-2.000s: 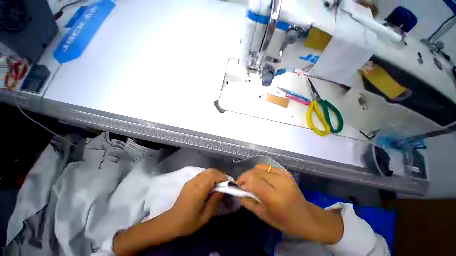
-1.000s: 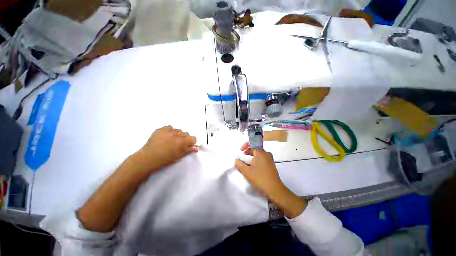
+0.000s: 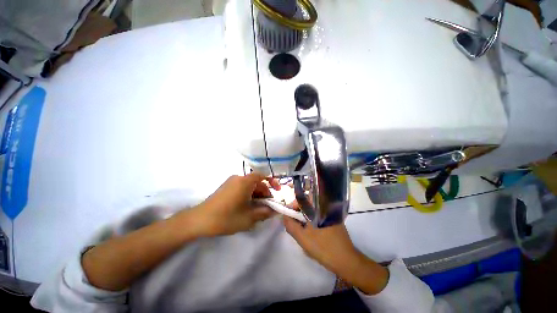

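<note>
White fabric (image 3: pixel 214 269) hangs from the machine bed over the table's front edge. Its folded edge is held up near the needle area. My left hand (image 3: pixel 235 205) pinches the folded edge on the left. My right hand (image 3: pixel 324 244) is on the same edge at the right, its fingertips partly hidden behind the chrome take-up lever guard (image 3: pixel 330 174). The white sewing machine head (image 3: pixel 397 79) fills the upper right. The needle and presser foot are mostly hidden behind the guard and cannot be told clearly.
Scissors (image 3: pixel 424 197) with yellow and green handles lie right of the machine head. A clear plastic cup (image 3: pixel 528 223) is at the right table edge. A blue crate (image 3: pixel 476 275) is below it. Grey and brown pieces (image 3: pixel 36 30) lie at the upper left. Metal tweezers-like tool rests on the machine top.
The fabric went from my lap to the machine bed. Since the last earlier frame, my view is closer to the machine head, and my left hand has moved in beside my right, lifting the fabric's edge.
</note>
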